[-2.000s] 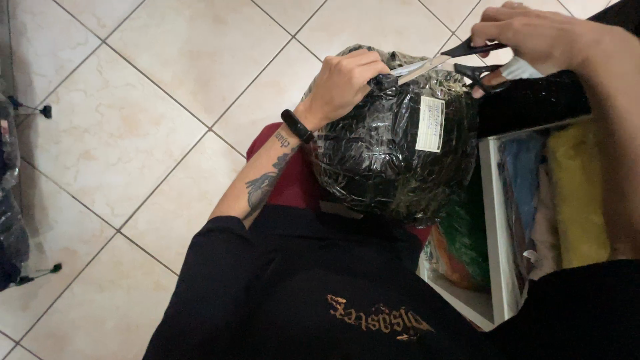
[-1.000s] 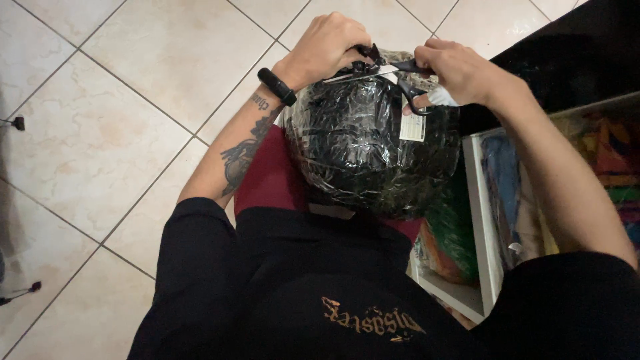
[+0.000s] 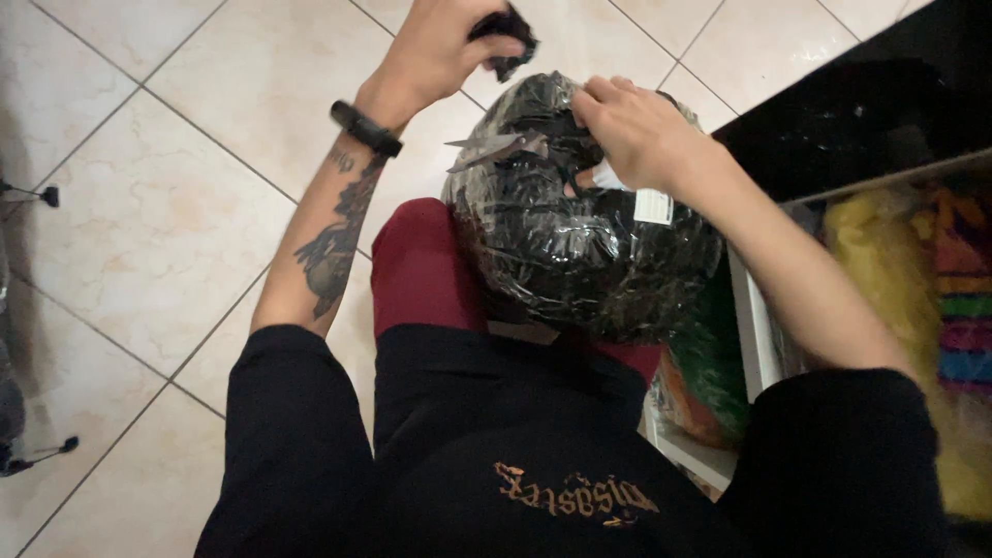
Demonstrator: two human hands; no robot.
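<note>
A large rounded package [image 3: 573,248], wrapped in black plastic and shiny clear film, rests on my lap and bears a white label [image 3: 653,206]. My right hand [image 3: 639,136] grips a pair of scissors [image 3: 500,147] over the top of it; their blades are parted and point left, and the handles are mostly hidden by my fingers. Above and to the left of the package, my left hand [image 3: 449,50] holds a crumpled scrap of black plastic [image 3: 508,39], apart from the package. A bit of white material [image 3: 607,177] shows beside my right fingers.
An open white drawer or box [image 3: 748,325] on the right holds plastic-wrapped coloured textiles, with yellow fabric [image 3: 883,256] among them. A glossy black surface [image 3: 837,101] lies beyond it. Light floor tiles [image 3: 194,155] extend on the left, where dark objects stand at the edge.
My left hand has moved up, off the package, with the black scrap in it. The scissors, earlier at the plastic beside my left hand, now lie over the package with their blades parted.
</note>
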